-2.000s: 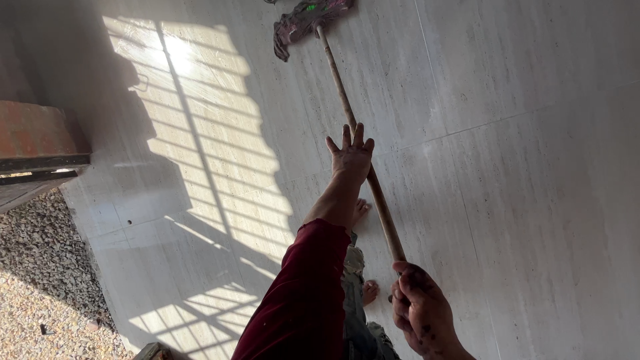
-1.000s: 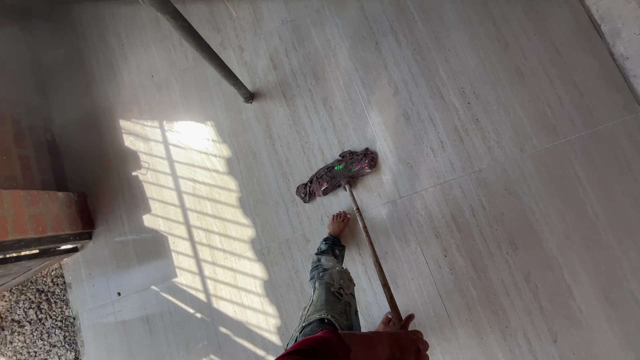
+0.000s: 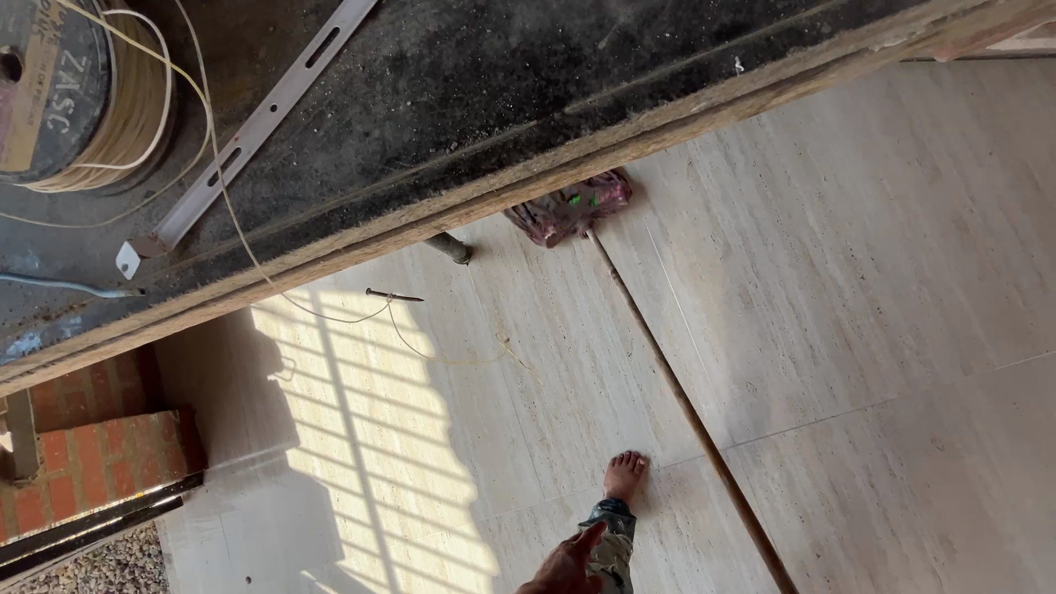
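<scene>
A mop's dark purple cloth head (image 3: 573,206) lies on the tiled floor (image 3: 825,247), its far part hidden by the edge of a black-topped table. Its long wooden handle (image 3: 685,400) slants down and leaves the view at the bottom. My left hand (image 3: 569,565) shows at the bottom edge, left of the handle and apart from it, over my trouser leg. A finger is stretched out and nothing is seen in this hand; part of it is cut off. My right hand is out of view. My bare foot (image 3: 625,476) stands on the floor left of the handle.
The black tabletop (image 3: 462,74) crosses the upper view, bearing a wire spool (image 3: 91,99) and a slotted metal strip (image 3: 264,115). A nail (image 3: 394,295) hangs on a thin cord below its edge. A pole (image 3: 450,246), brick structure (image 3: 107,470) and gravel (image 3: 111,565) lie leftward.
The view has shifted, and the tabletop with its spool and hanging nail has come into it. The hand on the mop handle has left the view; the mop head is now partly behind the table edge.
</scene>
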